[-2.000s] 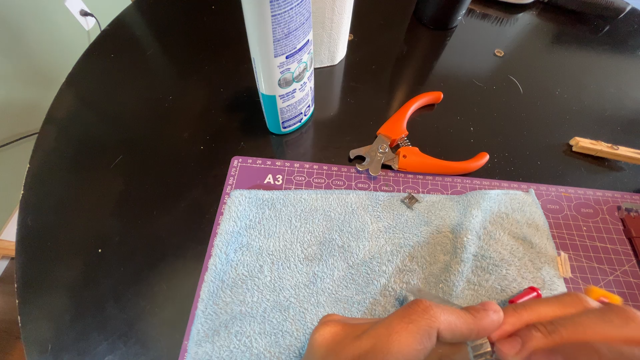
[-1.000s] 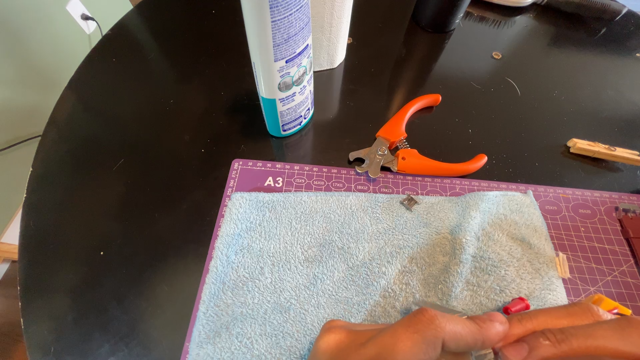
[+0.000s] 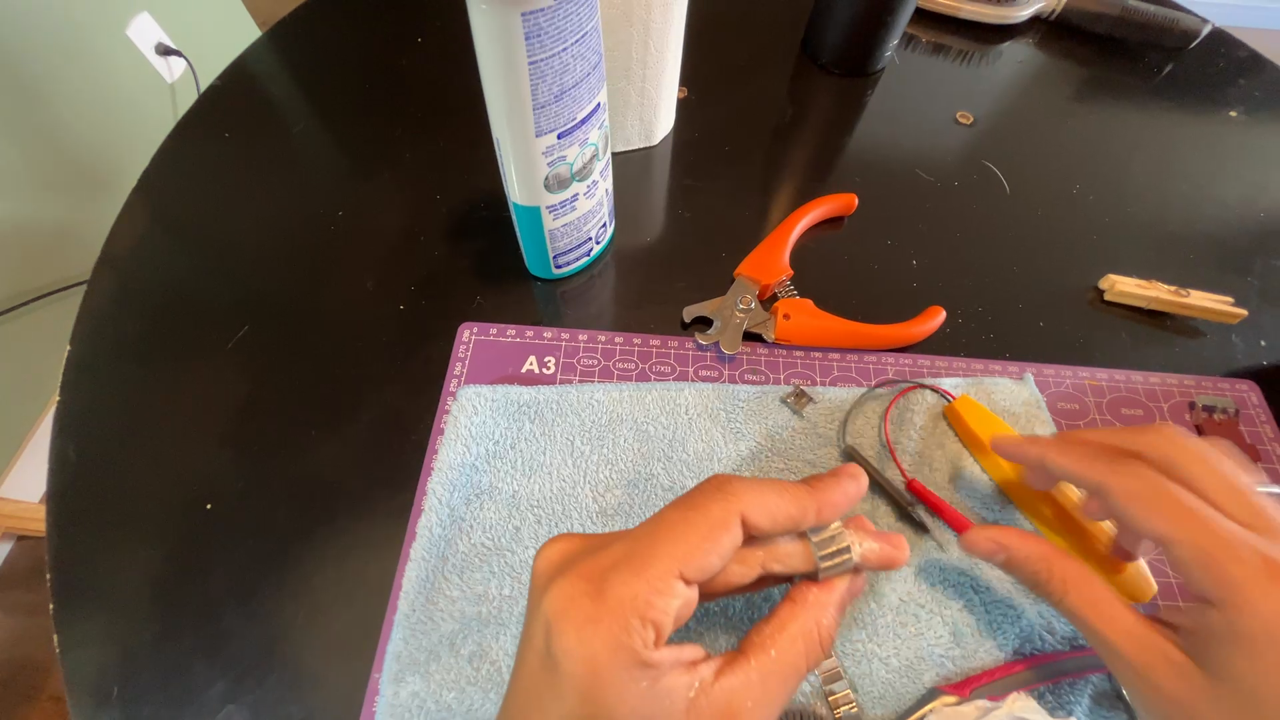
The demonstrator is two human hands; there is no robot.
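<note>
With its thumb and fingertips, my left hand [image 3: 700,590] pinches a short run of silver metal band links [image 3: 832,551] curved around one finger. My right hand [image 3: 1150,540], blurred, is at the right over a yellow tester [image 3: 1040,500]; its fingers are spread, and whether they grip the tester is unclear. From the tester run thin wires to a red probe [image 3: 938,505] and a black probe [image 3: 888,487] above the light blue towel [image 3: 600,480]. More metal links [image 3: 838,688] show below my left hand. A small metal piece [image 3: 799,401] sits on the towel's far edge.
Under the towel is a purple cutting mat [image 3: 500,350]. Beyond it are orange-handled clippers [image 3: 790,300], a white and teal bottle [image 3: 555,150], a paper roll [image 3: 645,75] and a wooden clothespin [image 3: 1170,298]. A pink and grey handle [image 3: 1030,672] is at the lower right.
My hands, close together at the lower edge before, are higher and apart now. The links on my left finger, the wires and most of the yellow tester have come into view.
</note>
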